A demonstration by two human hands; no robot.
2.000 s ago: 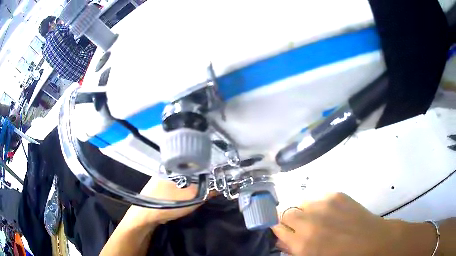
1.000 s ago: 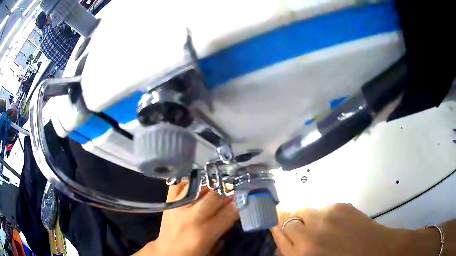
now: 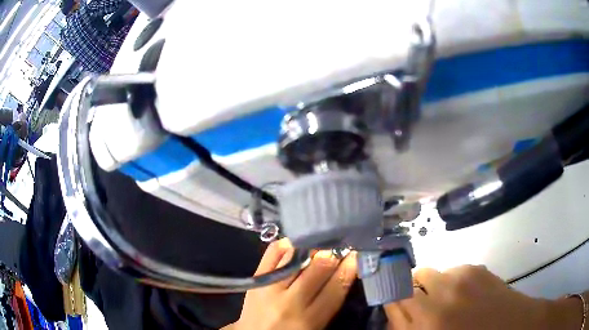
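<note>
The white sewing machine head (image 3: 258, 58) with a blue stripe fills the upper view. A large grey ribbed knob (image 3: 332, 206) and a smaller one (image 3: 387, 277) hide the needle area. Black cloth (image 3: 148, 303) lies under the machine and at its left. My left hand (image 3: 300, 290) is on the cloth just below the large knob, fingers together; its fingertips are partly hidden. My right hand (image 3: 458, 300), with a ring, is right of the small knob, fingers bent at the cloth's edge, fingertips hidden. I cannot tell if either hand grips the cloth.
A curved chrome guard (image 3: 97, 225) arcs across the left front. A black lamp or tube (image 3: 510, 187) angles in from the right over the white table (image 3: 510, 245). A person in a checked shirt (image 3: 90, 38) is at the upper left. Coloured items lie at the lower left.
The machine head looms larger, with the knobs and lamp further right in view. My left hand has come up from the lower left to beside the small knob. My right hand sits slightly further right.
</note>
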